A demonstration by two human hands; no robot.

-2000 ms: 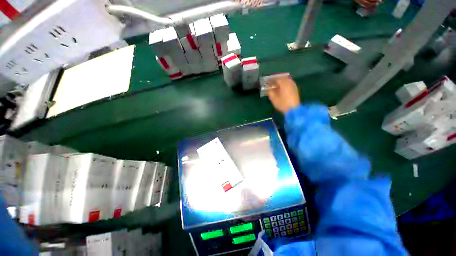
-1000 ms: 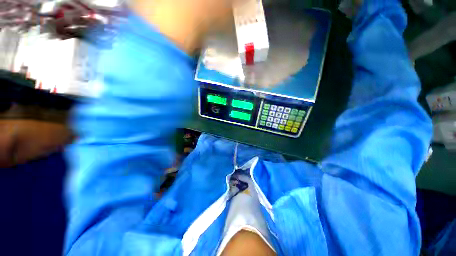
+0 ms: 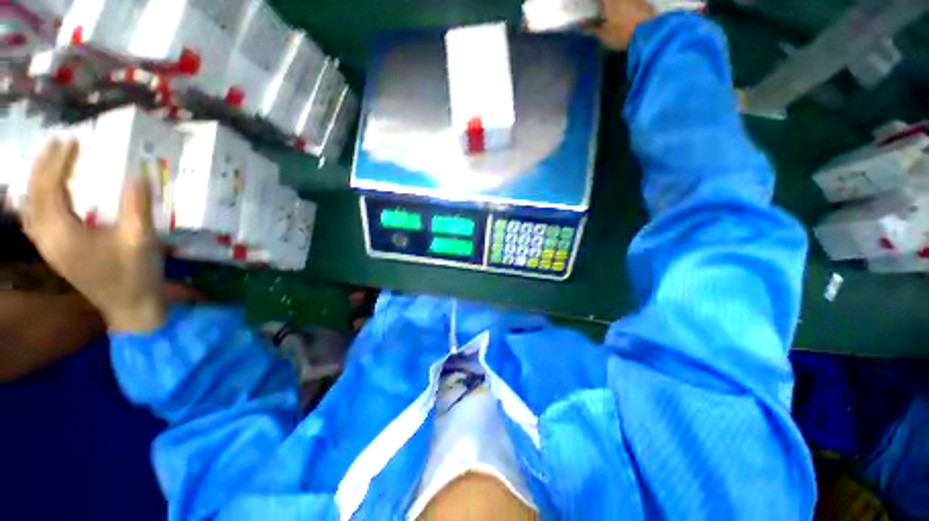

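Observation:
A white product box (image 3: 481,81) with a red patch lies on the silver pan of the blue-edged weighing scale (image 3: 407,168), whose green displays are lit. My left hand (image 3: 102,234) is at the stacked white boxes (image 3: 209,178) on the left, thumb and fingers around a white box (image 3: 127,153); the hand is slightly blurred. My right hand (image 3: 621,20) is at the top edge, just beyond the scale's far right corner, partly cut off by the frame. It holds a white box (image 3: 558,13); its fingertips are hidden.
A second row of white boxes (image 3: 224,56) stands at the upper left. A loose group of boxes (image 3: 881,204) lies at the right. A grey slanting post (image 3: 815,61) stands at the upper right. A small white scrap (image 3: 833,286) lies on the green bench.
My left hand has moved from over the scale to the stacked boxes on the left. The box on the pan is now free of it. The view has shifted, and my right hand now shows a box.

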